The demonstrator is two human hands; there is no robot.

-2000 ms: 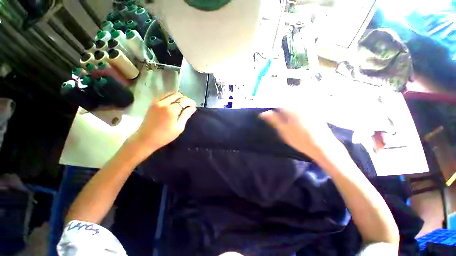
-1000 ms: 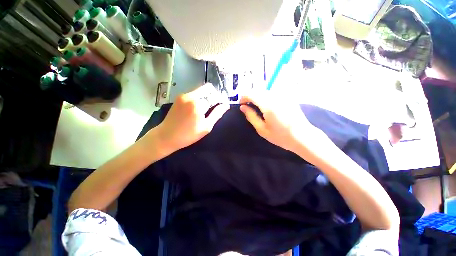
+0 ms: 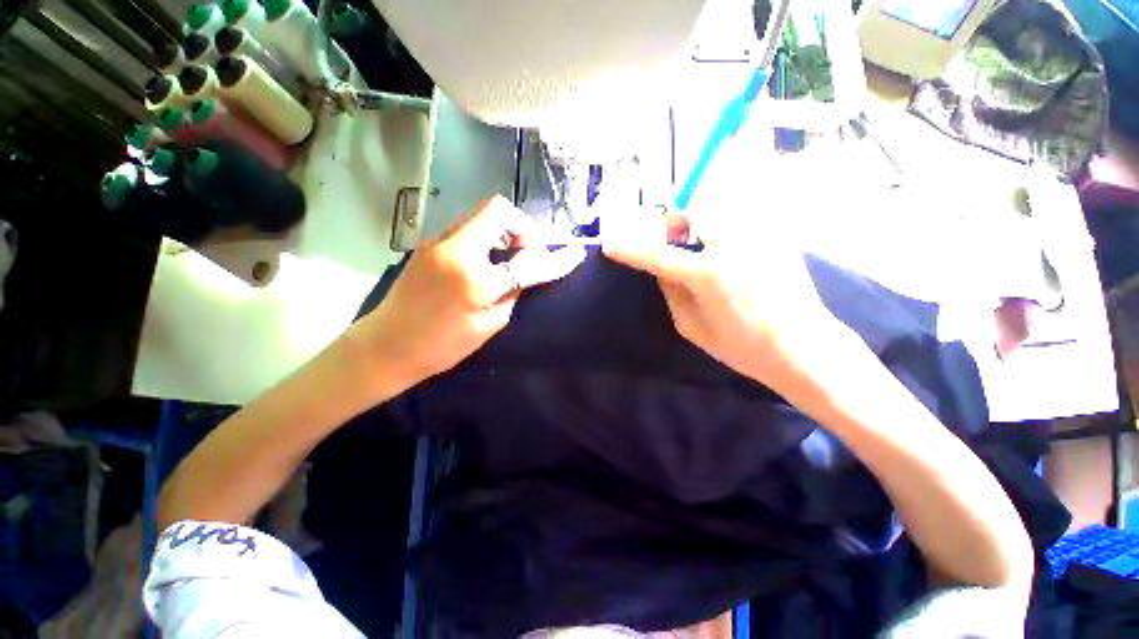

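Observation:
The dark garment (image 3: 600, 424) lies over the table's front edge and the lap. Its top edge is at the needle area (image 3: 587, 206) under the white machine head (image 3: 550, 63). My left hand (image 3: 468, 281) pinches the edge just left of the needle area. My right hand (image 3: 712, 281) holds the edge just right of it, fingers bent. The fingertips are close together but apart. Glare hides the needle area and part of my right fingers. A blue stick (image 3: 724, 137) stands right of the needle area.
Thread cones (image 3: 262, 100) stand at the left of the pale table (image 3: 206, 337). A crumpled patterned cloth (image 3: 1030, 87) lies at the far right, beside a pale box (image 3: 918, 38). A blue crate (image 3: 1093, 552) is at the lower right, and dark cloth hangs at the lower left.
Both hands first moved inward along the garment edge to the needle area. Since then they have shifted slightly, and the right fingers have changed their hold. The view has tilted and moved a little.

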